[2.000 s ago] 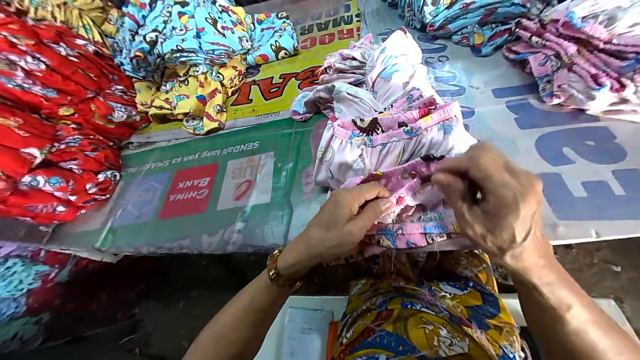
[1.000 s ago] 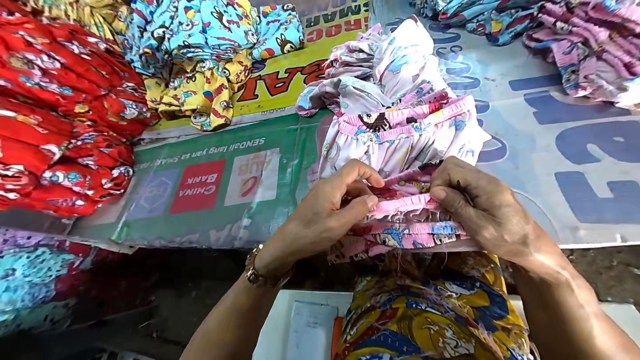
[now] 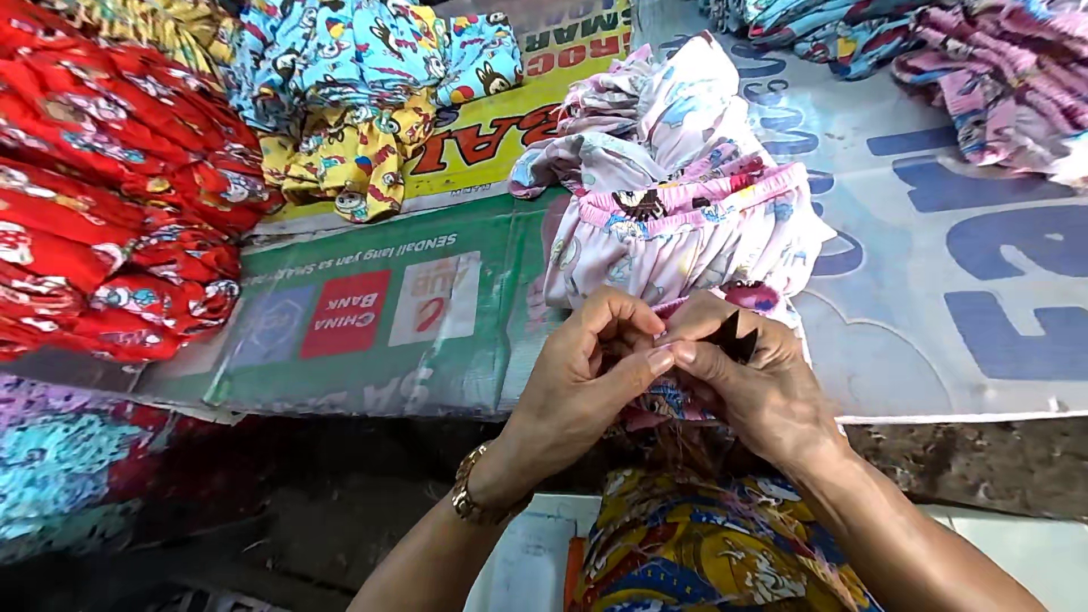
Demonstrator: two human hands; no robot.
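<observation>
Pink and white printed garments with gathered elastic waistbands (image 3: 688, 246) lie on the table before me. My left hand (image 3: 595, 374), with a gold-toned watch (image 3: 476, 489) at the wrist, meets my right hand (image 3: 748, 365) over the nearest pink waistband. Both thumbs and index fingertips come together there; what is pinched between them is too small to tell. A dark pointed thing (image 3: 733, 338), perhaps the blades of a small cutting tool, shows in my right hand. Below the hands, more folded pink fabric (image 3: 667, 399) shows at the table's edge.
Red printed garments (image 3: 102, 195) are heaped at the left, with blue (image 3: 340, 51) and yellow ones (image 3: 348, 157) behind. Further pink garments (image 3: 1003, 85) lie at the right. The table is covered with printed sheeting (image 3: 884, 340). Yellow-blue patterned cloth (image 3: 722, 544) covers my lap.
My hands have closed together over the waistband; a second ago they were apart, holding it at two spots. The dark pointed thing now shows more plainly in my right hand.
</observation>
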